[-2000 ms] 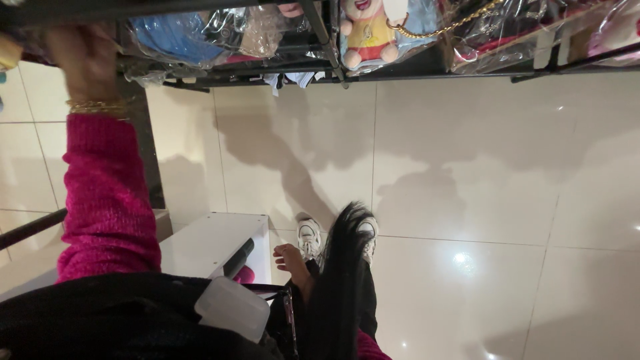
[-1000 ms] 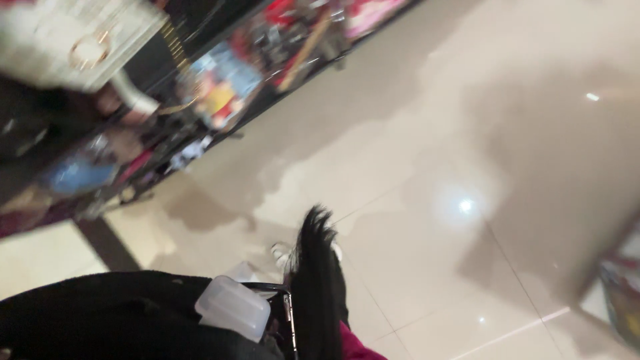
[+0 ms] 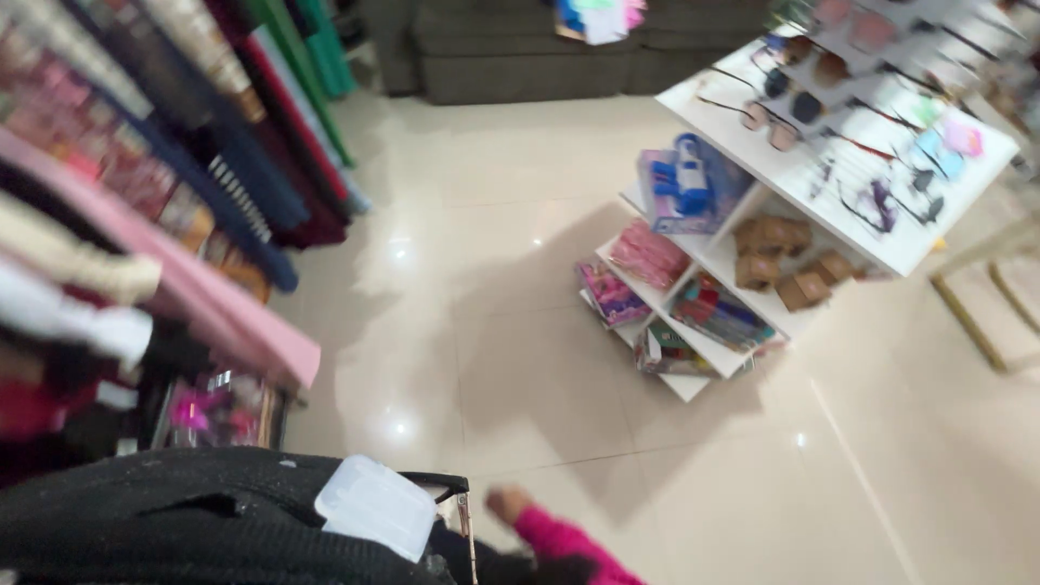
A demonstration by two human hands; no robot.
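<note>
My right hand point(image 3: 508, 504), in a bright pink sleeve, hangs low at the bottom middle of the view. It is small and blurred, so its fingers and any held thing cannot be made out. Just left of it is a black knitted garment point(image 3: 219, 520) on my body, with a translucent white plastic piece point(image 3: 380, 505) and the thin metal-edged frame point(image 3: 465, 528) of some object at its side. My left hand is out of sight.
Hanging clothes point(image 3: 276, 154) line the left side. At right stands a white tiered display unit point(image 3: 780, 183) with sunglasses point(image 3: 808, 106) on top and boxed goods in its compartments. A dark grey sofa point(image 3: 520, 57) is at the back. Glossy floor tiles point(image 3: 520, 366) lie between.
The view has swung from the goods shelf and floor to the clothes, display unit and sofa. My left hand, at the shelf two seconds ago, has left the view.
</note>
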